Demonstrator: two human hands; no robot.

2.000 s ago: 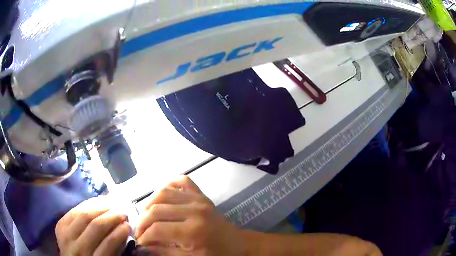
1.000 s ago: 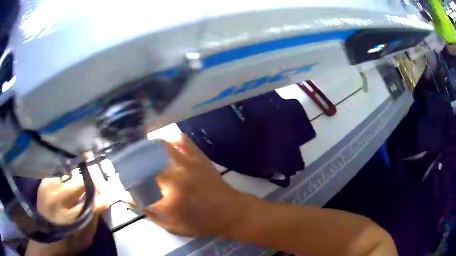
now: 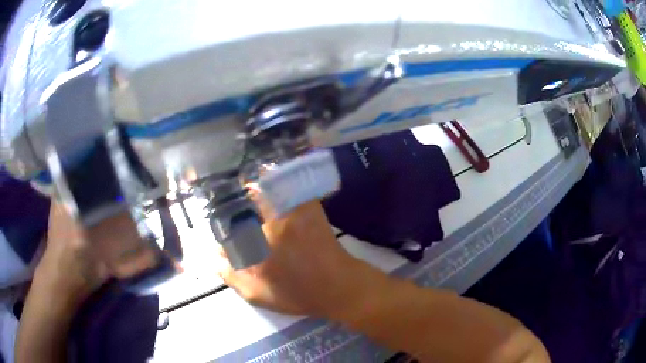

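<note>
My right hand is at the needle area of the white sewing machine, partly behind the grey cylinder and the pale dial. Its fingertips are hidden. My left hand is at the left, partly behind the shiny metal guard on the machine's head; its fingers are blurred and hidden. The needle and presser foot cannot be made out. Dark navy cloth lies below my left wrist. A stack of navy cut pieces with a small pale print lies under the machine arm, right of my right hand.
Dark red snips lie behind the navy stack, with a thin metal hook-like piece beyond. A ruler tape runs along the table's near edge. The control panel is on the arm. Dark cloth is at the right.
Both hands were together below the head; they have moved apart, the right up behind the grey cylinder, the left behind the guard. The view has shifted, so the machine head sits further right.
</note>
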